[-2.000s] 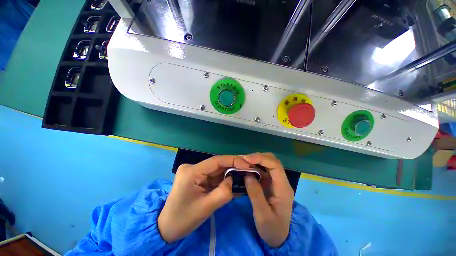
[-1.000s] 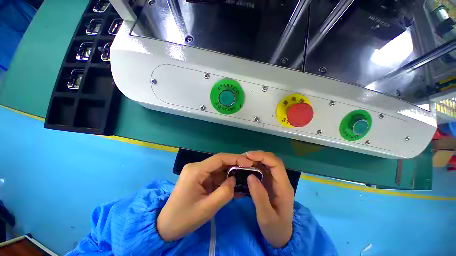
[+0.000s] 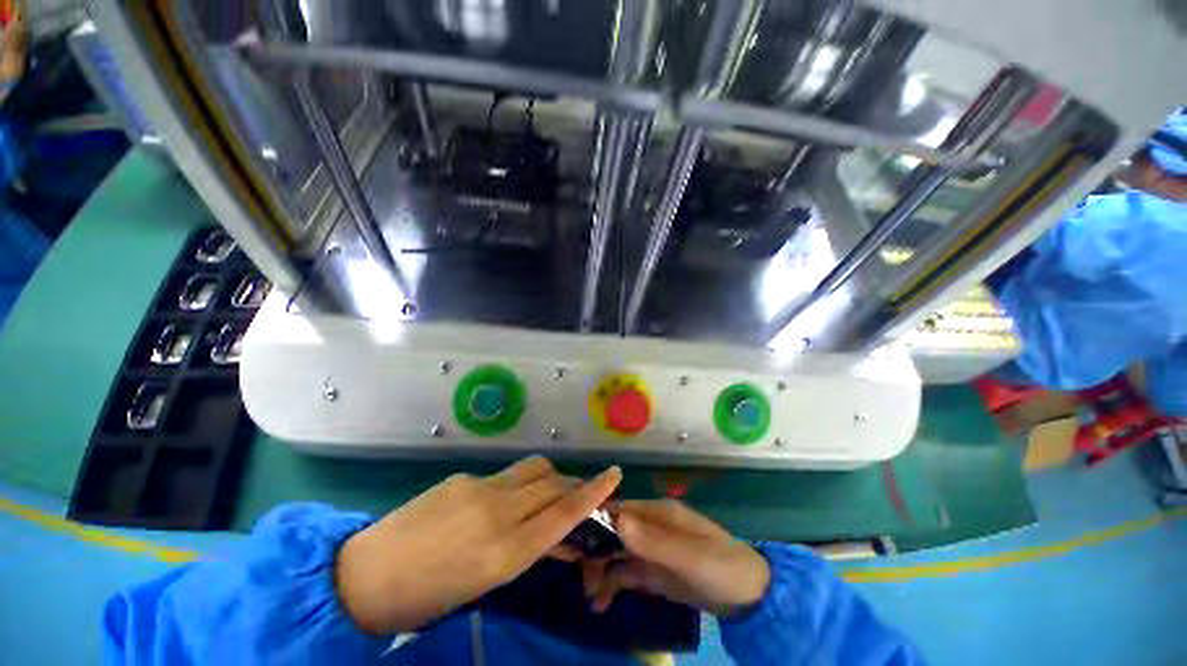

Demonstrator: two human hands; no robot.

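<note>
A watch case (image 3: 595, 535) with a dark face and silver rim is held between both hands over the bench's front edge. My left hand (image 3: 471, 536) lies over its left and top side, fingers extended, covering much of it. My right hand (image 3: 681, 553) grips it from the right with the fingertips. The view is slightly blurred, so the exact finger contact is partly hidden.
The press (image 3: 306, 386) stands ahead, with two green-ringed buttons (image 3: 488, 399) and a red stop button (image 3: 627, 409). A black tray (image 3: 167, 429) holding several cases is at the left. A black pad (image 3: 651, 621) lies below my hands. A person in blue (image 3: 1087, 286) is at the right.
The view has tilted up, showing more of the press inside and a person at the right. My left hand has flattened over the watch case, and the case is now turned and mostly covered.
</note>
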